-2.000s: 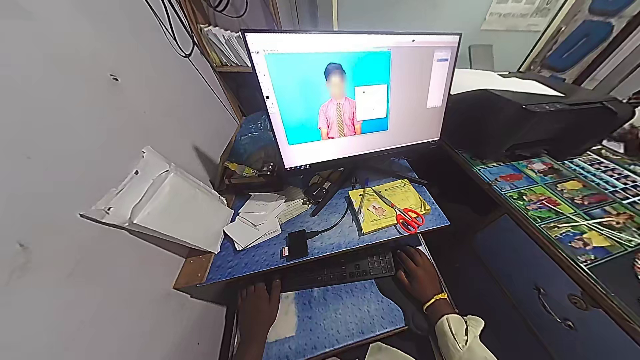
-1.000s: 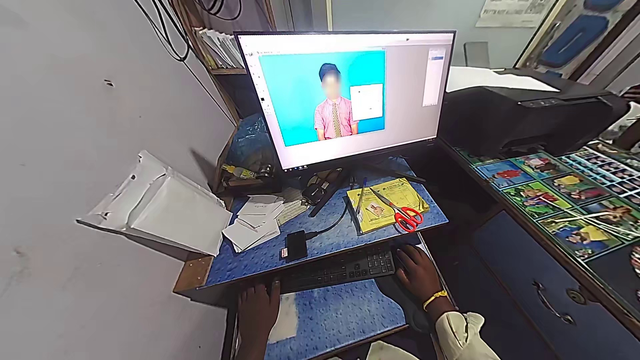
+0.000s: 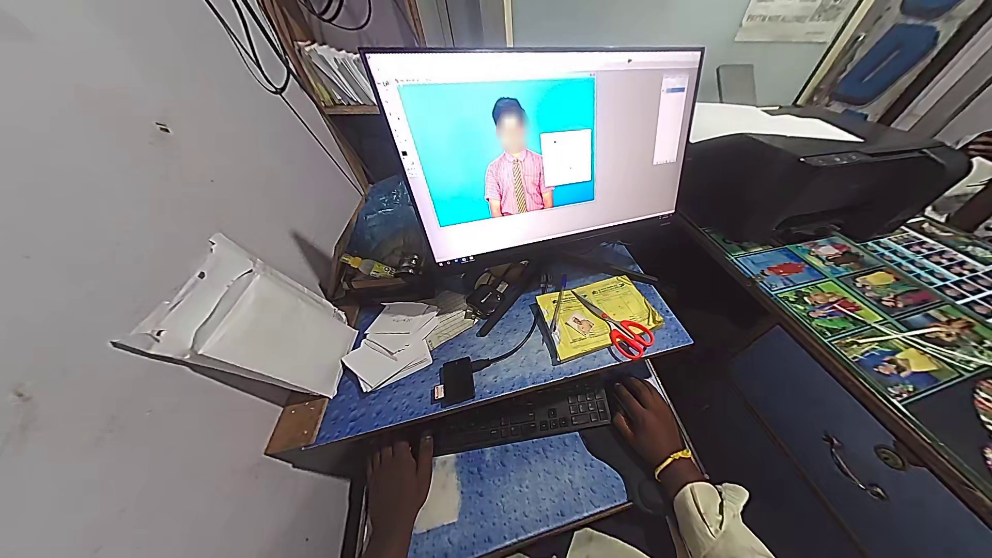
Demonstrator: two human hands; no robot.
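My left hand (image 3: 399, 482) rests at the left end of the black keyboard (image 3: 527, 418), thumb beside its edge; the fingertips are partly in shadow. At the keyboard's right end lies my right hand (image 3: 645, 418), a yellow thread round its wrist; whether a mouse is beneath it, I cannot tell. Behind the keyboard stands a monitor (image 3: 635, 147) showing a portrait of a person in a pink shirt and striped tie, with a small white dialog box over it. A black card reader (image 3: 457, 380) with a card in it sits on the blue desk shelf.
Red-handled scissors (image 3: 632, 339) lie on a yellow packet (image 3: 573, 325). White paper slips (image 3: 395, 349) lie left of them, near a white box (image 3: 263, 333) by the wall. A black printer (image 3: 821, 178) stands at right on a counter with photos (image 3: 833, 298). Part of another person shows at far right.
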